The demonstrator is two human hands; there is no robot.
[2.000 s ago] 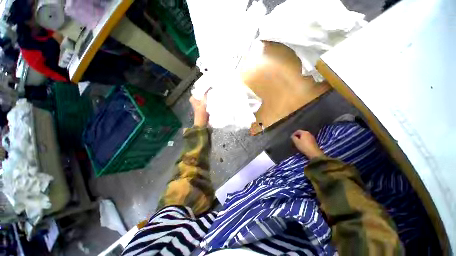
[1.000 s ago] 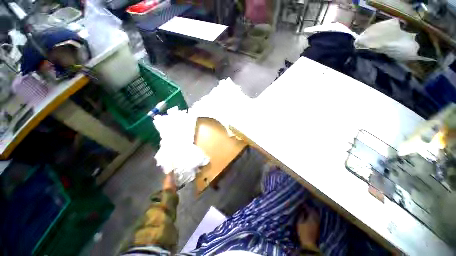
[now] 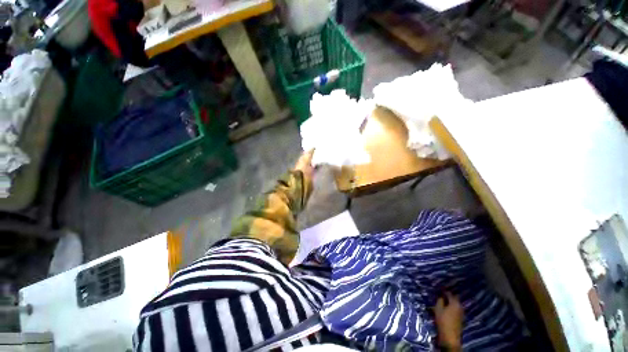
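Observation:
White cut pieces (image 3: 337,124) lie in an overexposed pile on the left part of a tan wooden stool (image 3: 392,148). More white pieces (image 3: 427,93) lie on the stool's far right side beside the table edge. My left hand (image 3: 305,162) is stretched out to the near left edge of the pile; its fingertips meet the white cloth, and whether they grip it is hidden by glare. My right hand (image 3: 449,317) rests on the blue striped cloth over my lap, fingers loosely curled, with no object seen in it.
The white tabletop (image 3: 551,151) with a worn wooden edge is at my right. A green crate (image 3: 165,161) holding dark blue cloth and another green crate (image 3: 323,65) stand on the floor. A white table (image 3: 55,289) is at lower left. A pale panel (image 3: 327,234) is beside my lap.
The camera view has turned left since one second ago. My left hand is still at the pile's edge. My right hand still lies on my lap.

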